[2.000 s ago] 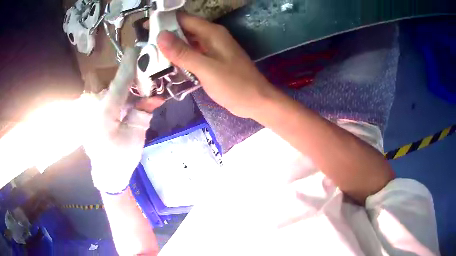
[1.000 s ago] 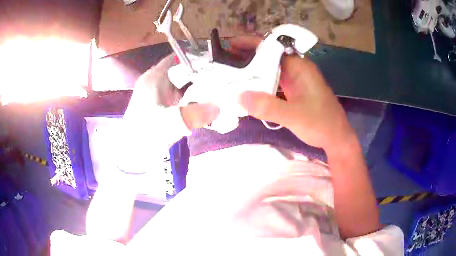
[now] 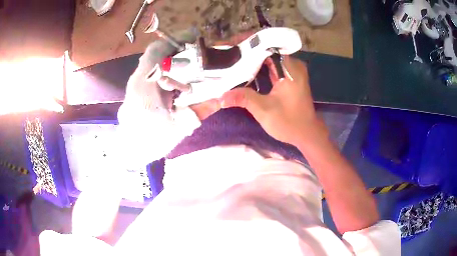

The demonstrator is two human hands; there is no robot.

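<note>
A glossy white model body [image 3: 228, 70] with a dark opening in its middle and a red spot at its left end is held over the bench's near edge. My left hand [image 3: 155, 95], in a white glove with bare fingertips, grips its left end. My right hand [image 3: 280, 100], bare, holds its right half from below, with the thumb on the near side. Thin dark pins stick out near the neck. The underside is hidden by my hands.
Stained brown cardboard [image 3: 335, 37] lies on the dark green bench [image 3: 371, 80]. A white rounded piece [image 3: 316, 10] and a thin rod [image 3: 136, 22] lie on it. White-and-black parts [image 3: 413, 20] are at the right. Blue bins [image 3: 396, 145] stand below; glare covers the left.
The model body has turned so its red end shows and its dark opening faces up. Both hands have shifted slightly left in the picture and still hold it.
</note>
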